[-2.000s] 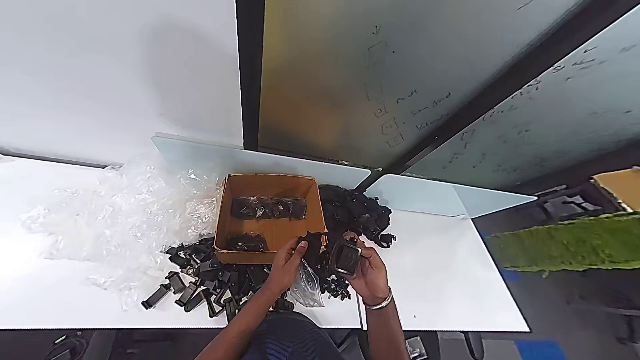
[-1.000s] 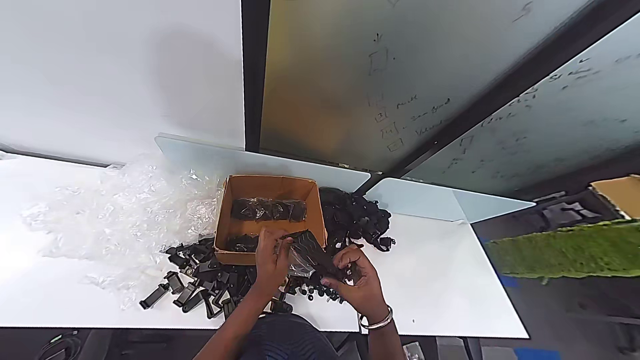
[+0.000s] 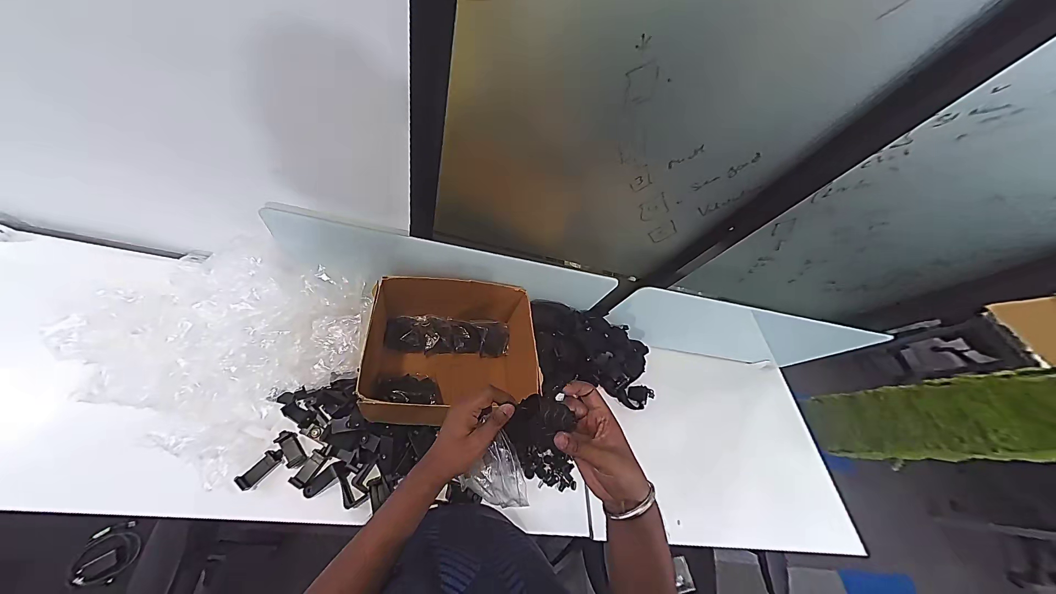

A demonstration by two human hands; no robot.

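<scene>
My left hand is at the front right corner of an open cardboard box, fingers pinched at the edge of a clear plastic bag that hangs below it. To its right, my right hand, with a metal bangle at the wrist, holds a dark item between thumb and fingers; its exact kind is unclear. Inside the box lie black items in clear wrap along the back and another wrapped black bundle at the front left.
Crumpled clear plastic bags cover the table's left part. Black plastic clamp-like parts lie before the box. Black straps or cables are heaped at its right, with small black pieces nearer me. Glass panels stand behind the white table.
The clear bag, stretched between both hands a second ago, now hangs below my left hand. My right hand has turned more upright, with a dark item at its fingertips.
</scene>
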